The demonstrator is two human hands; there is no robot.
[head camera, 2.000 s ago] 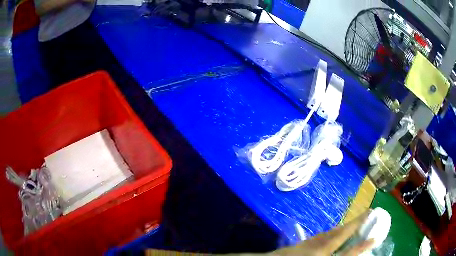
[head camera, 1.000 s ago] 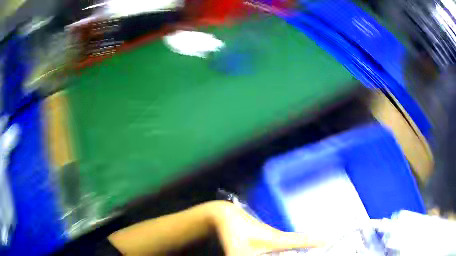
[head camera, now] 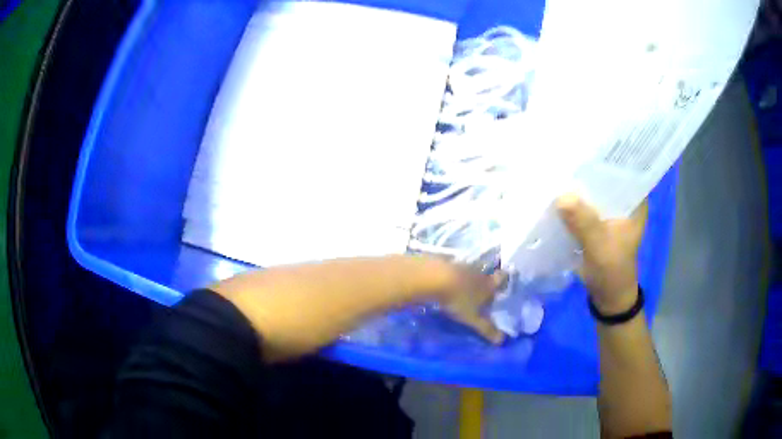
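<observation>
A white power strip (head camera: 639,94), very bright and close to the camera, slants from the top right down over the blue tote (head camera: 129,180). Small dark marks show on it. My right hand (head camera: 609,249), with a black band at the wrist, grips its lower end, thumb on top. My left hand (head camera: 467,296) reaches across from the lower left and holds the bagged cord and plug (head camera: 519,313) just below that end; its fingertips are partly hidden. In the tote lie white power strips (head camera: 317,129) side by side, with bagged white cords (head camera: 480,146) beside them.
The tote's near wall runs in front of me below my hands. Green matting (head camera: 24,377) and a dark bench edge show at the far left. Grey floor with a yellow line (head camera: 471,416) lies below the tote.
The view has swung from the blue bench and red tote, across the green mat, to the blue tote. Both hands are now over it, with a power strip and its bagged cord held.
</observation>
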